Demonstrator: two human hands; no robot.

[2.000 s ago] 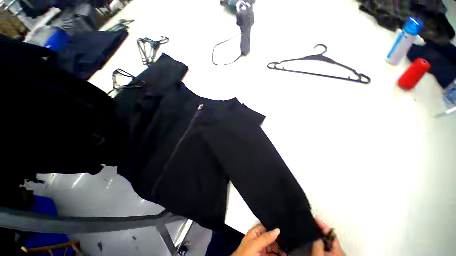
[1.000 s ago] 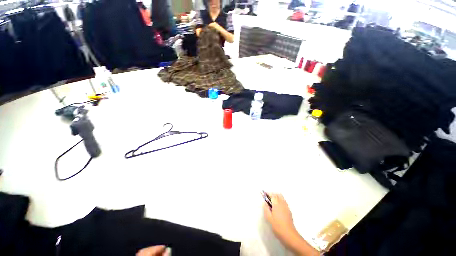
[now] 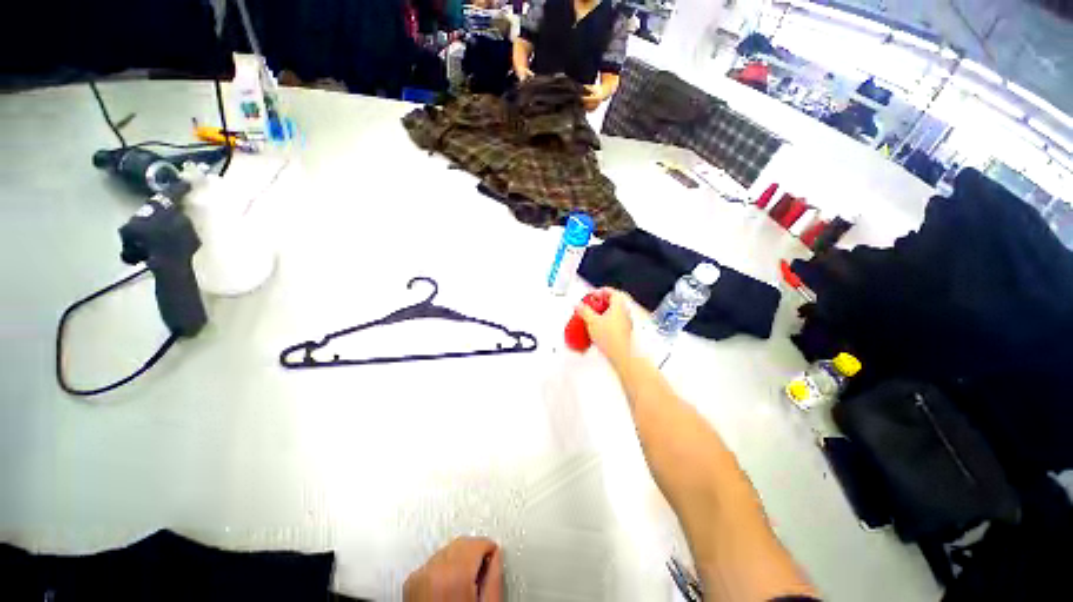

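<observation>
My right hand reaches far across the table, its fingers around the bright red thread cone. The cone stands beside a blue and white spray can. My left hand is at the bottom edge, curled and partly cut off; a dark mark shows at its fingers, but I cannot tell what it is. The black jacket shows only as a strip at the bottom left. Thread snips lie beside my right forearm at the bottom edge.
A black hanger lies left of the cone. A dark hand-held tool with a looped cord is further left. A water bottle, yellow-capped bottle and black bag are right. A person handles plaid cloth opposite.
The view has turned and moved nearer the cone. My right hand has gone forward from the open table and closed around the cone. The snips it held are now by my forearm.
</observation>
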